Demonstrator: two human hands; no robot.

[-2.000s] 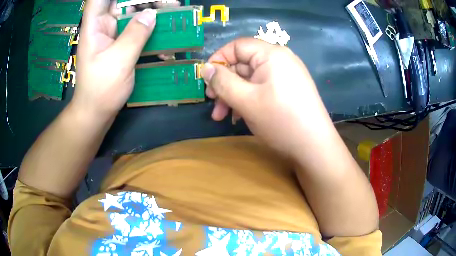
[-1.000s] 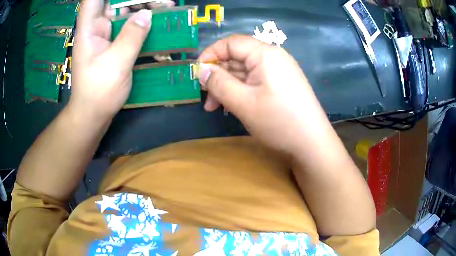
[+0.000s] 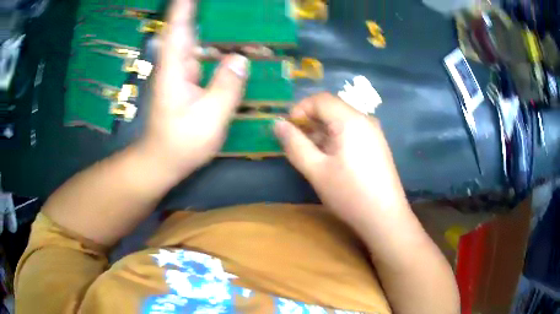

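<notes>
The green circuit board panel (image 3: 255, 132) is in front of me, its top cut off by the frame edge. Yellow flex cables (image 3: 307, 67) stick out from the right ends of its upper boards. My left hand (image 3: 196, 101) grips the panel's left side, thumb on top. My right hand (image 3: 334, 135) pinches at the right end of the lowest board, with thumb and index finger together. A little yellow shows between those fingers, most likely a flex cable; the fingers hide most of it. The picture is blurred.
A stack of fitted panels (image 3: 92, 80) lies at left. A pile of loose flex cables (image 3: 360, 95), white with glare, and one single flex cable (image 3: 375, 34) lie right of the panel. A white card (image 3: 463, 80) and tools are farther right. A cardboard box (image 3: 497, 257) is at lower right.
The view has shifted, so the bench things sit lower and further right in the picture, and more of the panel shows. Both hands remain at the panel.
</notes>
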